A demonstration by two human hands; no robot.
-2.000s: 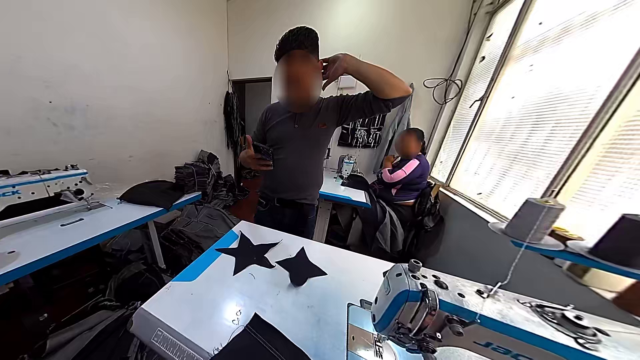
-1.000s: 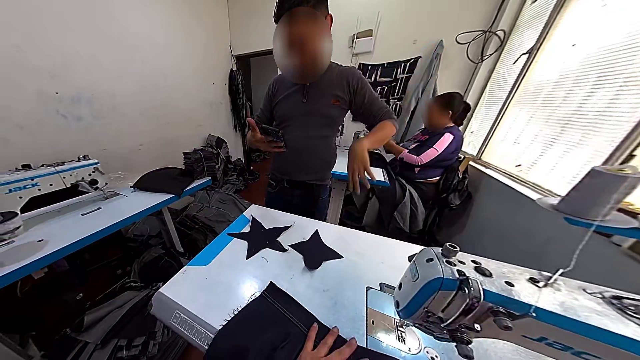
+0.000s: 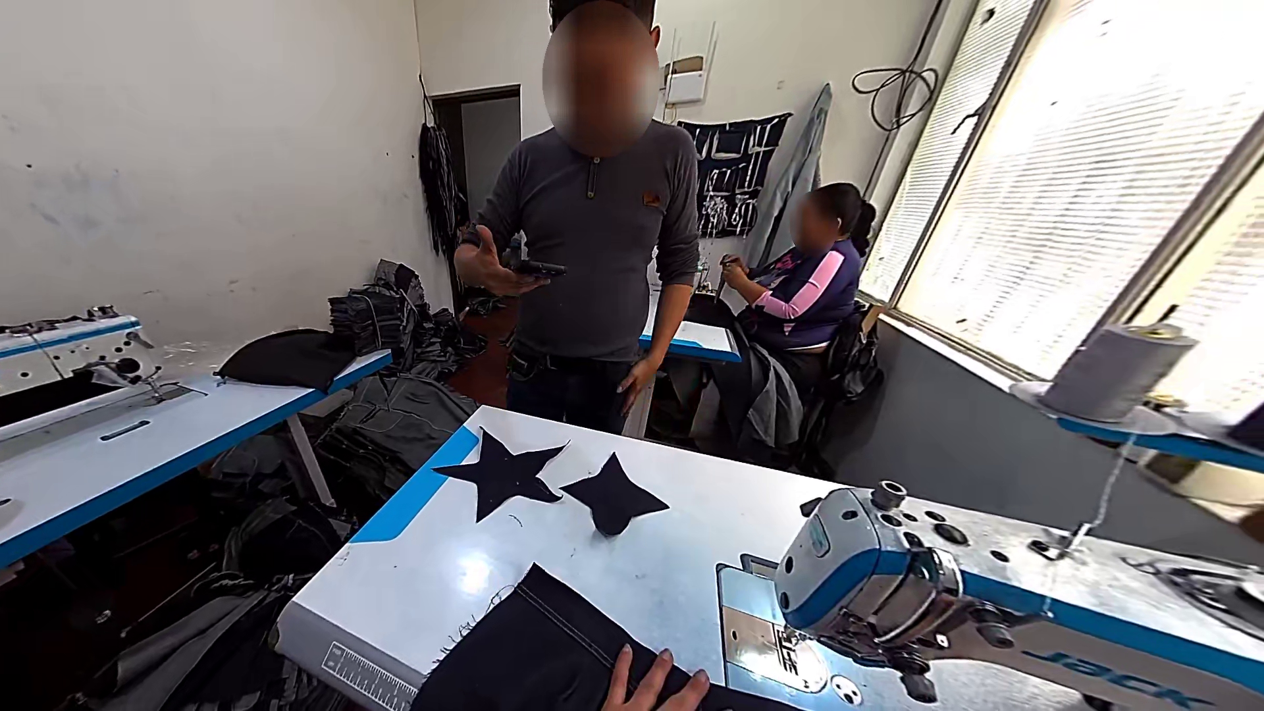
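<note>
At the bottom centre, what appears to be my left hand (image 3: 654,683) rests with spread fingers on a dark piece of fabric (image 3: 553,642). Stitched lines run along this fabric, and its left edge is frayed. My right hand is out of view. Beyond the fabric, a larger dark fabric star (image 3: 506,475) and a smaller star-like piece (image 3: 614,496) lie apart on the white sewing table (image 3: 425,578). A Jack sewing machine (image 3: 889,583) stands right of my hand, its metal needle plate (image 3: 775,647) lit.
A person (image 3: 602,237) stands across the table holding a phone (image 3: 538,268). Another person (image 3: 810,286) sits behind, at a second table (image 3: 691,341). Left are another sewing machine (image 3: 69,355) and heaped fabric (image 3: 395,415). A thread cone (image 3: 1121,370) stands right.
The standing person's raised arm has come down to their side. My hand, not visible two seconds ago, rests on the dark fabric. The seated person's hands are now raised in front of them.
</note>
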